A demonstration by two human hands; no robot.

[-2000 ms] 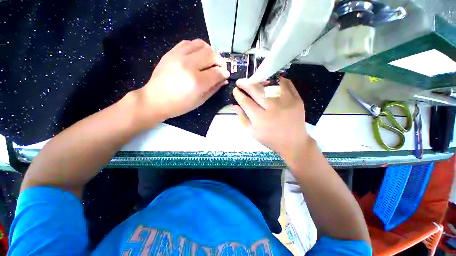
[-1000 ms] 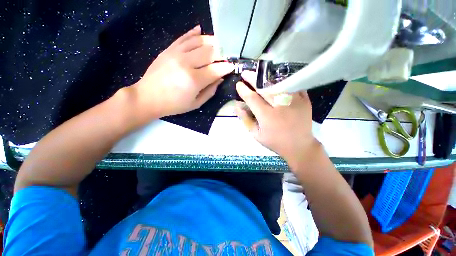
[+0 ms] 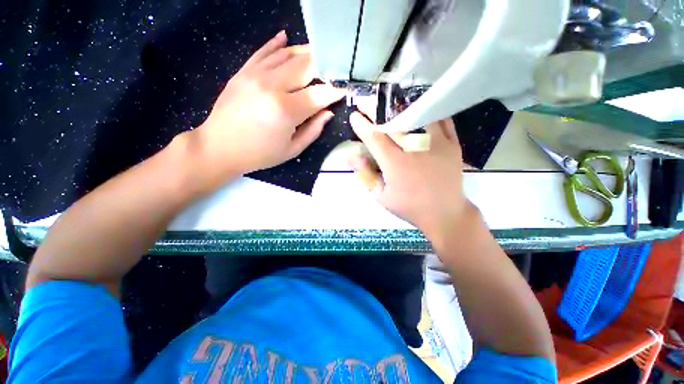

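A dark fabric panel with white specks (image 3: 67,97) covers the left of the table and runs under the cream-white sewing machine head (image 3: 457,67). My left hand (image 3: 259,112) lies flat on the fabric, left of the presser foot (image 3: 351,96), fingers spread and index fingertip near the foot. My right hand (image 3: 416,176) is just right of and in front of the foot, its index fingertip on the fabric; some of its fingers are hidden behind the machine head. The needle point cannot be made out.
Green-handled scissors (image 3: 592,187) lie right of the machine, beside a slim dark tool (image 3: 631,196) and a black object (image 3: 665,191). The table's green front edge (image 3: 300,241) runs across. A blue basket (image 3: 604,289) and orange-red crate (image 3: 637,319) are below right.
Compared with two seconds ago, my left hand has opened from a pinch by the foot and shifted slightly left, fingers spread. My right hand stays close to the foot. The camera view has shifted slightly.
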